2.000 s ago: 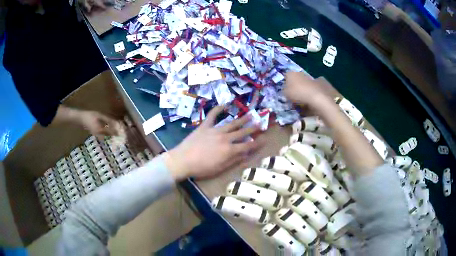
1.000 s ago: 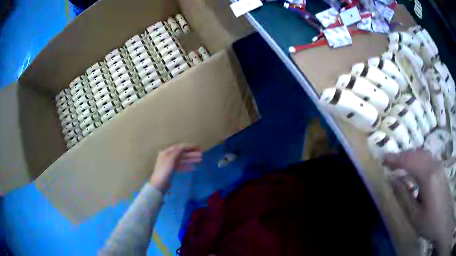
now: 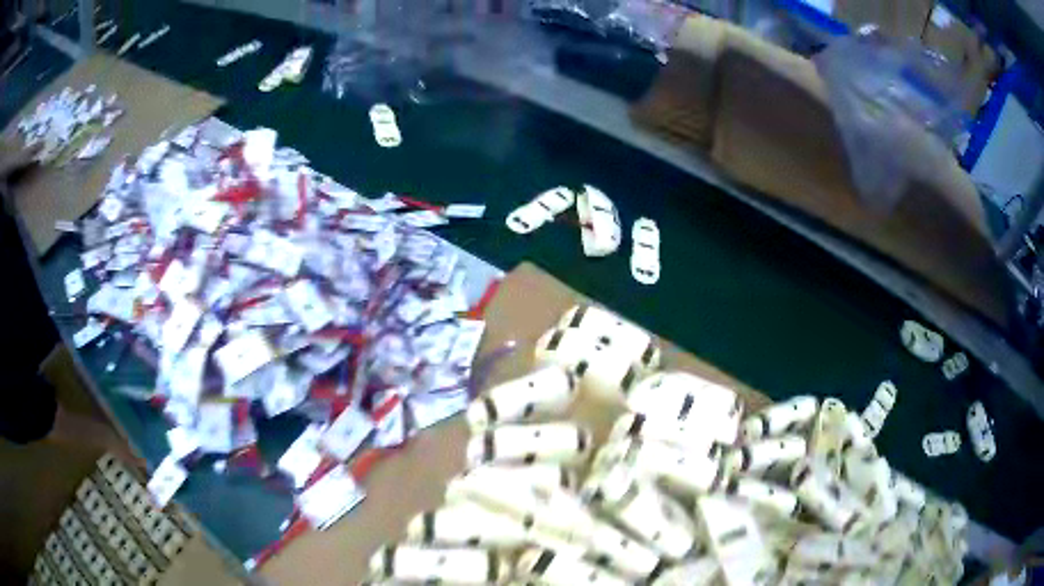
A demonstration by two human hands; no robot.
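Note:
Neither of my hands is in the picture. A large pile of cream housings (image 3: pixel 687 412) with dark bands lies at the lower middle and right, some in rows and others jumbled. A heap of flat white wired modules (image 3: pixel 275 286) with red leads lies to its left. Brown cardboard (image 3: pixel 424 486) lies under the housings. One module (image 3: pixel 329 496) lies at the heap's near edge.
Cream covers (image 3: pixel 646 251) lie singly on the dark green belt (image 3: pixel 756 309). A carton (image 3: pixel 109 527) at lower left holds rows of housings. Cardboard (image 3: pixel 853 149) and clear plastic (image 3: pixel 882 115) stand beyond the belt. A dark-clothed person's sleeve (image 3: pixel 23 332) shows at the left edge.
The view has swung from the carton and floor up to the bench and belt. Both my hands, seen a second ago with the left by the carton and the right at the housings, have left the picture.

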